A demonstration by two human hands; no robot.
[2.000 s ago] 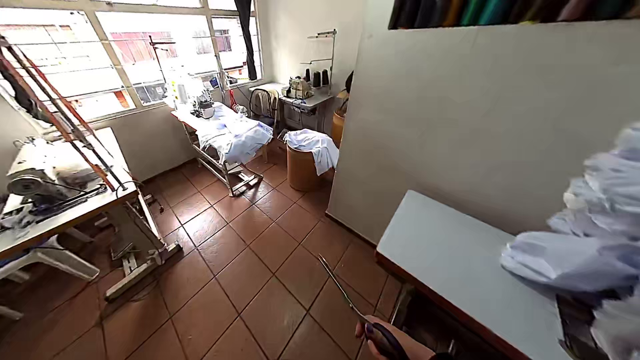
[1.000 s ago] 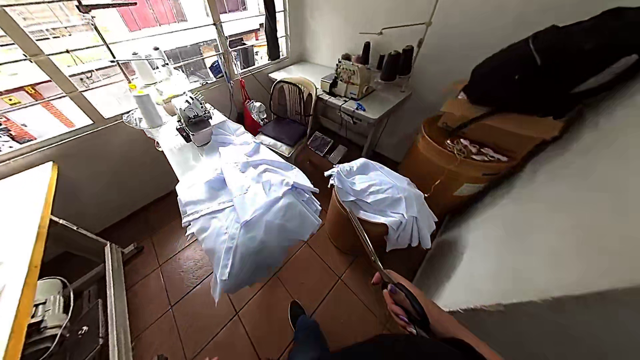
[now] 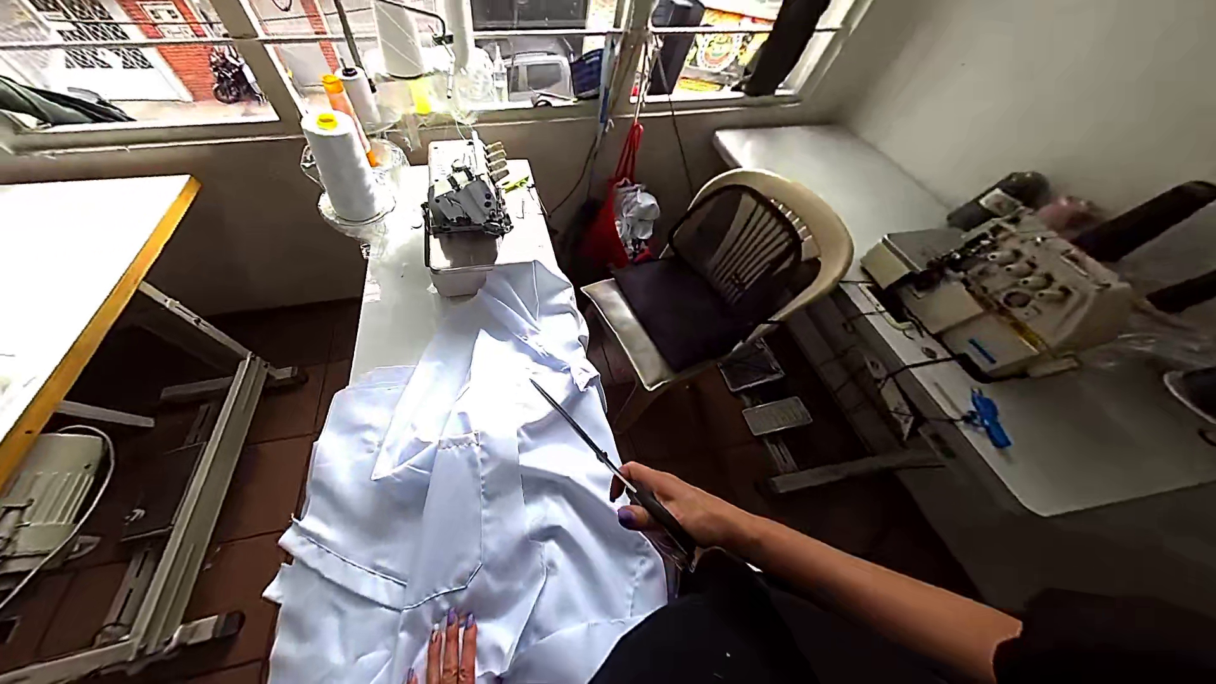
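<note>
My right hand (image 3: pixel 679 508) is closed around the dark handles of a pair of long-bladed scissors (image 3: pixel 584 432), which point up and left above white fabric pieces (image 3: pixel 446 513). The blades look closed together. At the bottom edge, my left hand (image 3: pixel 451 651) lies on the fabric with its fingers stretched out; only the fingers show. The layered pieces have stitched seams and hang over the near end of a white sewing table (image 3: pixel 389 328). An overlock sewing machine (image 3: pixel 467 204) stands at the table's far part, with fabric reaching its base.
White thread cones (image 3: pixel 342 171) stand left of the machine. A plastic chair (image 3: pixel 731 275) with a dark cushion is right of the table, near a foot pedal (image 3: pixel 777 416). Another overlock machine (image 3: pixel 1007 285) sits on the right-hand table (image 3: pixel 1073 456). A yellow-edged table (image 3: pixel 114 275) stands left.
The view has moved across the room to the fabric-covered table. My left hand has come into view on the fabric. The scissors are in my right hand throughout.
</note>
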